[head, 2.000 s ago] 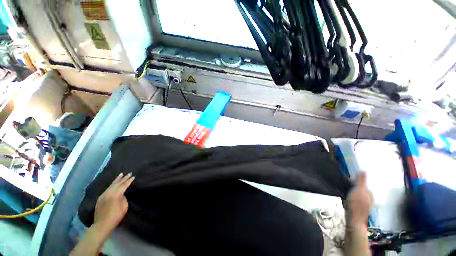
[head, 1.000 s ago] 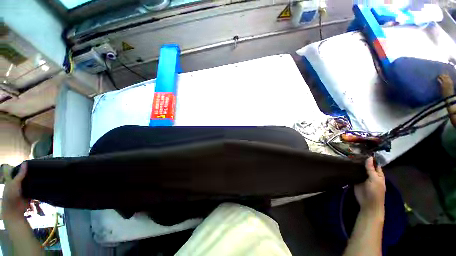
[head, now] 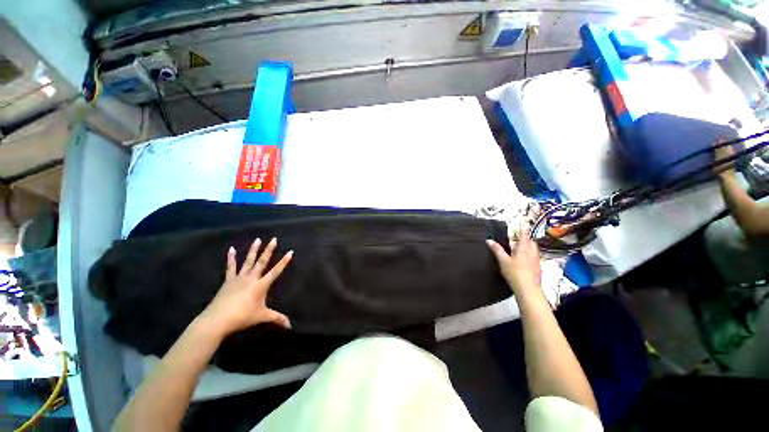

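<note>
Dark trousers [head: 371, 270] lie lengthwise over the padded sleeve board [head: 177, 216], whose dark edge shows behind them. My left hand [head: 250, 291] lies flat on the cloth left of the middle, fingers spread. My right hand [head: 518, 263] is at the right end of the leg, thumb at its edge; whether it pinches the cloth is unclear. The steam iron [head: 569, 226] with an orange-brown handle rests just right of my right hand, partly hidden by black hoses.
The white pressing table [head: 379, 152] has a blue support post [head: 264, 126] with a red label. A dark blue tub [head: 603, 346] stands on the floor at right. Another person's arm [head: 738, 194] reaches over a navy padded board [head: 674, 148]. Black hoses [head: 666, 181] run to the upper right.
The trousers, held stretched between both hands a second ago, now lie on the board. My left hand moved in from the far left and opened onto the cloth. My right hand moved left.
</note>
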